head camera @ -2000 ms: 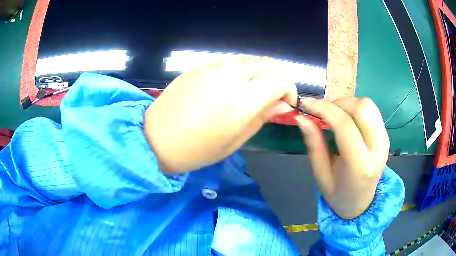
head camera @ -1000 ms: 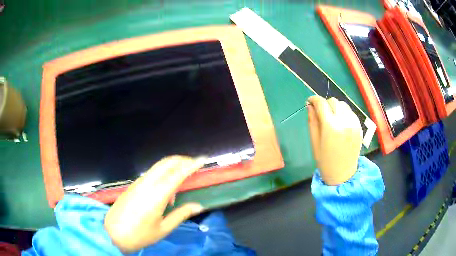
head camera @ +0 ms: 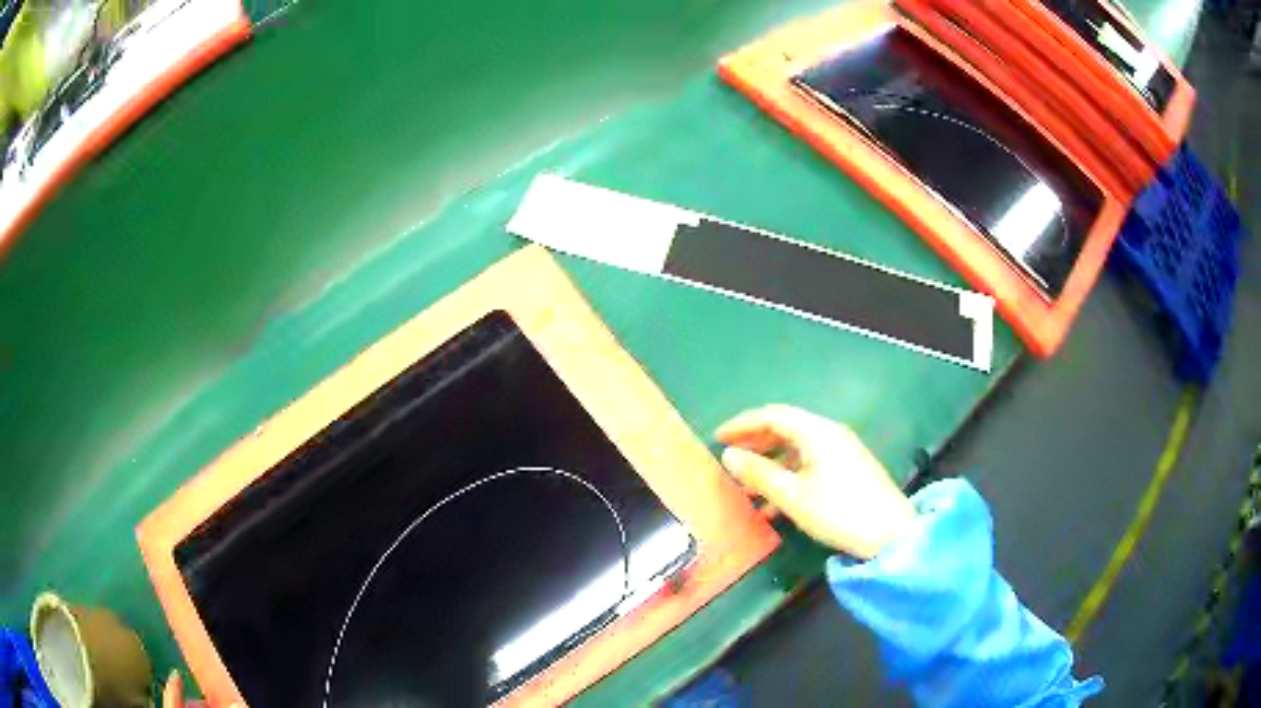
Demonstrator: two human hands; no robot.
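Note:
A black laptop screen [head camera: 415, 512] lies in an orange foam tray [head camera: 609, 353] at the lower left. A thin pale antenna cable [head camera: 456, 487] curves in an arc over the screen. My right hand [head camera: 816, 477] is at the tray's right corner, with thumb and fingers bent around a small gap; I see nothing held, and its fingertips are close to or on the foam edge. Of my left hand, only a fingertip [head camera: 174, 689] shows at the tray's lower left edge, cut off by the frame. The adhesive sheet [head camera: 816, 284], white and black, lies above the tray.
More orange foam trays [head camera: 885, 187] with screens stand at the upper right, one screen with a thin cable on it. A blue perforated crate [head camera: 1182, 256] is beside the bench. A tan tub [head camera: 94, 657] is at the lower left. Another orange-edged tray [head camera: 132, 132] is at the upper left.
The view has turned and shifted. My right hand has moved from the adhesive sheet to the tray's right corner. A thin cable now arcs over the screen. My left hand has gone almost out of view.

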